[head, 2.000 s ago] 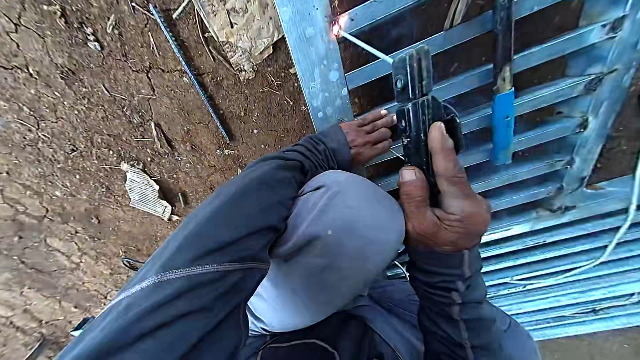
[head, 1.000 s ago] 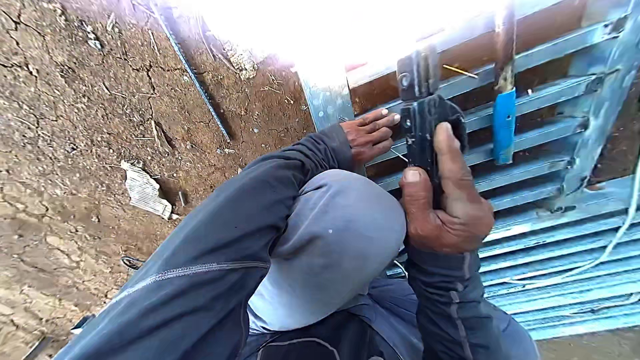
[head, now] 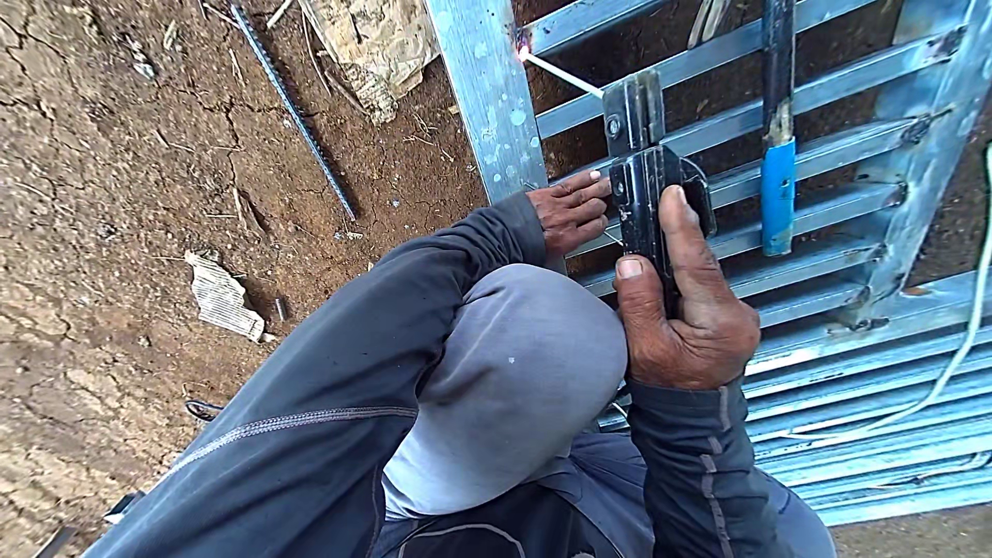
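Observation:
My right hand (head: 690,302) is closed around a black welding electrode holder (head: 643,186). A thin pale welding electrode (head: 570,75) sticks out of its jaws toward the upper left. The electrode's tip glows small and orange at the joint between a slat and the wide side bar (head: 496,101) of a metal slatted frame (head: 721,64). My left hand (head: 572,211) rests on the frame beside the holder, fingers toward it, holding nothing that I can see; its palm is hidden. My bent knee lies between the two forearms.
A hammer or similar tool with a blue grip (head: 778,198) lies across the slats at right. A pale cable (head: 949,364) runs over the lower slats. On the cracked soil lie a ribbed metal rod (head: 294,112), a flattened paper sack (head: 380,46) and a corrugated scrap (head: 223,298).
A bright white arc glare covered the top of the view a second ago; now only a small glow shows at the electrode tip. Both hands have stayed in nearly the same place.

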